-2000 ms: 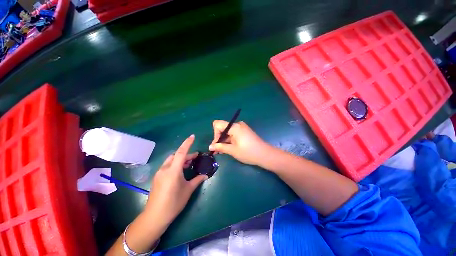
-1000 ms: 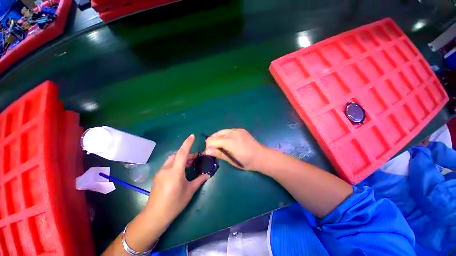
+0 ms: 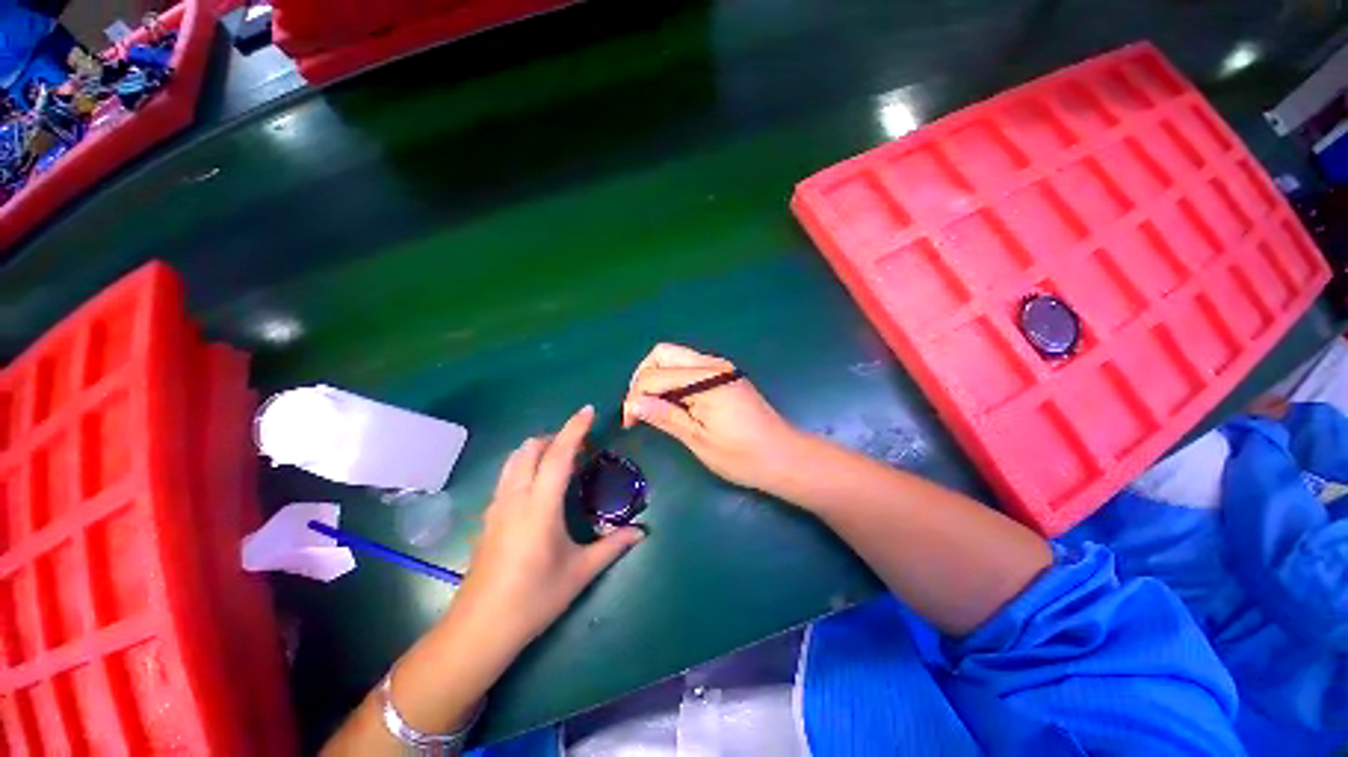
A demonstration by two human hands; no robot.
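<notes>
A round dark watch head [image 3: 612, 490] with a shiny rim lies on the glossy green bench in front of me. My left hand [image 3: 540, 533] is around its left side, thumb and fingers apart; whether a fingertip touches the rim is hard to tell. My right hand [image 3: 710, 414] is up and to the right of the watch head, its fingers closed on a thin dark stick [image 3: 701, 386]. The stick's back end points right; its tip is hidden by the fingers.
A red pocketed tray [image 3: 1020, 222] on the right holds another watch head [image 3: 1050, 326]. Stacked red trays [image 3: 104, 518] stand left. A white bottle [image 3: 362, 438] lies beside a blue stick [image 3: 387, 553] and a white paper piece [image 3: 296, 544]. A person's blue sleeve [image 3: 1271, 510] is at right.
My right hand has lifted away from the watch head, with the dark stick showing again and tilted flatter. My left thumb and fingers have spread around the watch head.
</notes>
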